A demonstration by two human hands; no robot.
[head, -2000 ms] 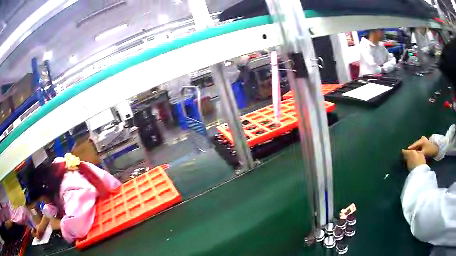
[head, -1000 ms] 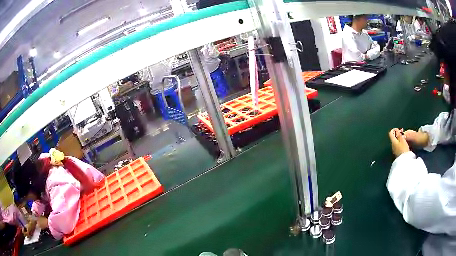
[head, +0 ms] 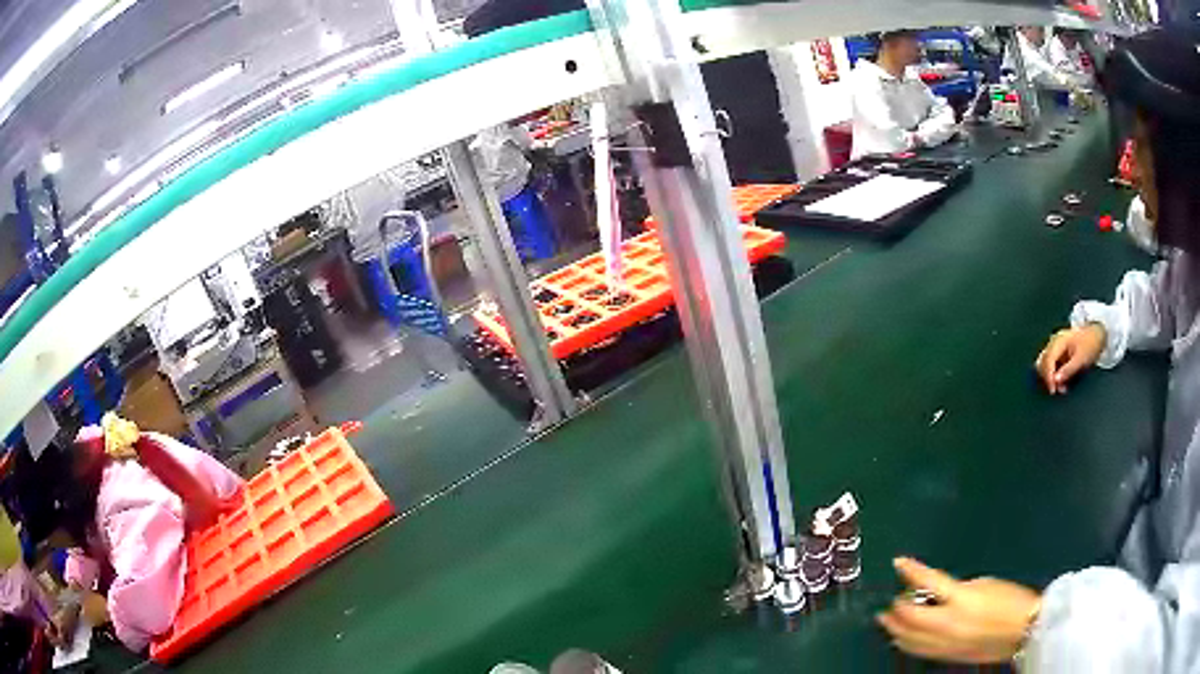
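Observation:
Neither of my hands can be made out. A cluster of small cylindrical metal parts [head: 819,566], silver with dark bands, stands at the foot of the aluminium post. A small coppery-and-white piece [head: 837,511] lies tilted on top of the cluster. Another worker's hand [head: 967,616] is just right of the cluster, with a small shiny dark part at its fingers. Two rounded shapes, one greyish-brown [head: 580,662] and one pale [head: 515,669], are cut off by the bottom edge; I cannot tell what they are.
The aluminium post [head: 717,303] rises from the green bench [head: 553,527]. An orange gridded tray [head: 283,533] lies left beside a worker in pink. Another orange tray [head: 592,300] and a black tray with a white sheet [head: 875,198] are farther back. The white-sleeved worker sits right.
The right-hand worker's hands have moved apart, and one now reaches beside the metal cluster. The scene has shifted left in the view. The rounded shapes at the bottom edge have come into view.

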